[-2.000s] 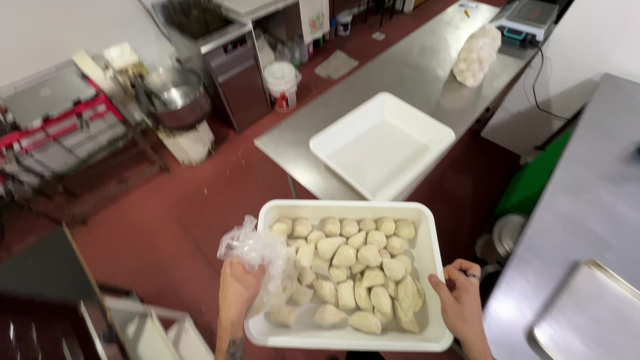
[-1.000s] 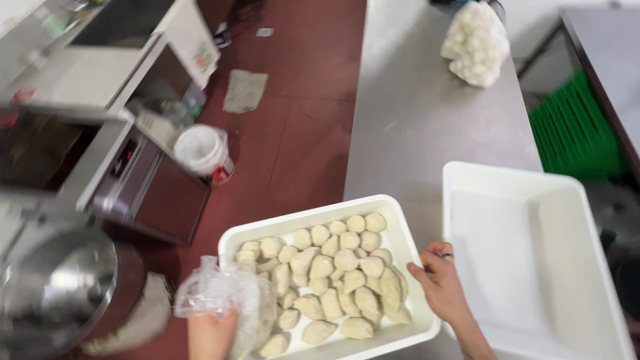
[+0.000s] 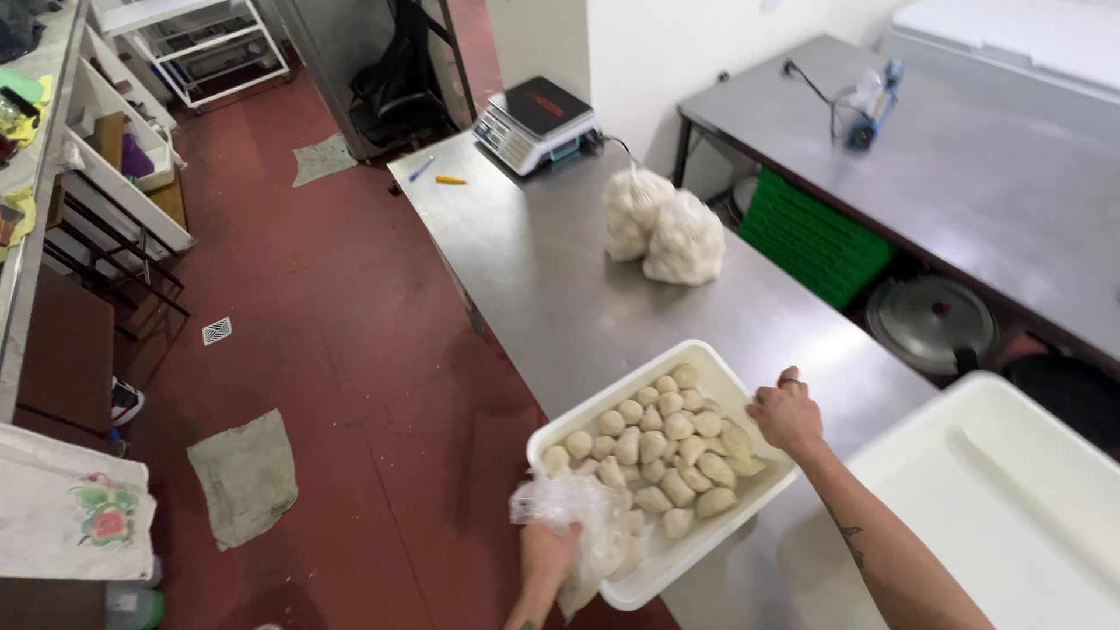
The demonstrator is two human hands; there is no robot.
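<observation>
A white plastic tray point(image 3: 700, 350) of pale dough pieces point(image 3: 652, 446) is held between my hands, over the left edge of the steel table point(image 3: 560, 324). My right hand point(image 3: 790, 416) grips the tray's right rim. At the lower left rim, my left hand point(image 3: 549, 551) holds a clear plastic bag point(image 3: 582, 507), which lies partly over the dough pieces; its fingers are partly hidden. Two filled clear bags point(image 3: 661, 227) of pale pieces stand further back on the table. An empty white tray point(image 3: 1006, 490) is at the lower right.
At the table's far end are a digital scale point(image 3: 538, 122), a blue pen point(image 3: 422, 169) and a yellow marker point(image 3: 451, 180). A second steel table point(image 3: 945, 166) stands right, with green crates point(image 3: 809, 241) and a lidded pot point(image 3: 932, 322) below. A cloth point(image 3: 245, 477) lies on the red floor.
Both hands have carried the tray of dough pieces to the steel table's edge; two seconds ago it was short of that table. The view has swung strongly rightward, bringing the scale and second table into sight.
</observation>
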